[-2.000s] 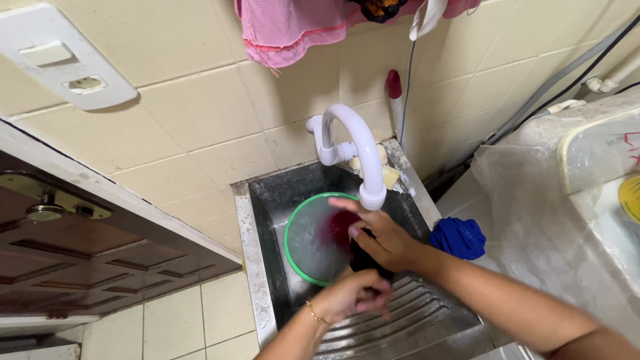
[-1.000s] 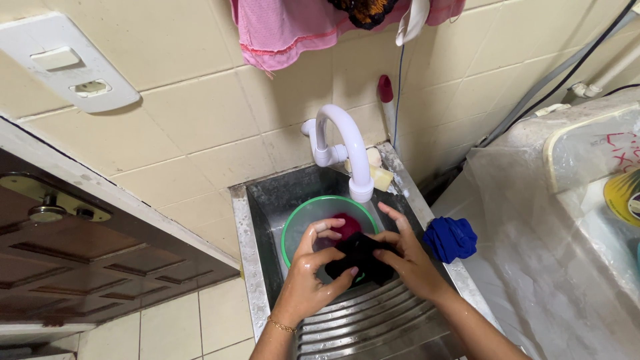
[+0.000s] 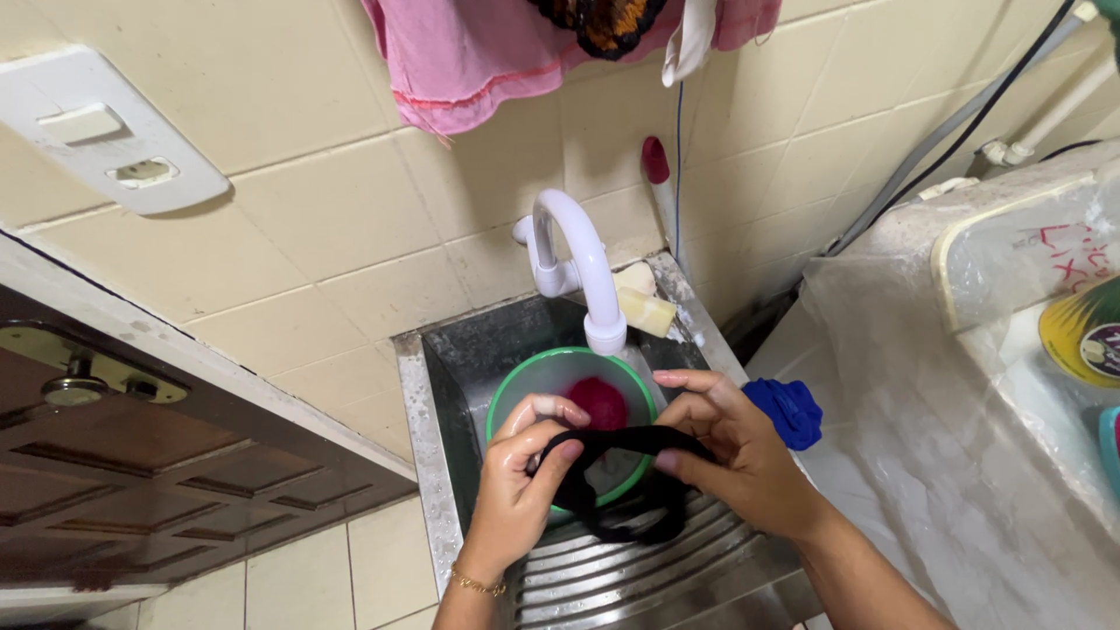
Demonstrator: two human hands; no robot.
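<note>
A wet-looking black cloth is stretched in a loop between my hands, over the ribbed washboard and the near rim of the green-rimmed basin. My left hand pinches its left end between thumb and fingers. With thumb and fingers, my right hand grips the right end. Behind the cloth, a crimson cloth lies in the basin, which stands in the metal sink. The white curved faucet hangs over the basin, and no stream of water shows.
Yellowish soap bars rest on the sink's back right corner. A blue cloth lies on the right edge. A red-tipped brush or handle leans on the wall. Pink cloth hangs above. Left is a brown door; right, a plastic-covered appliance.
Two seconds ago my hands were together under the faucet, the right one over the basin. They are now apart, and the black cloth, bunched one second ago, is spread into an open loop.
</note>
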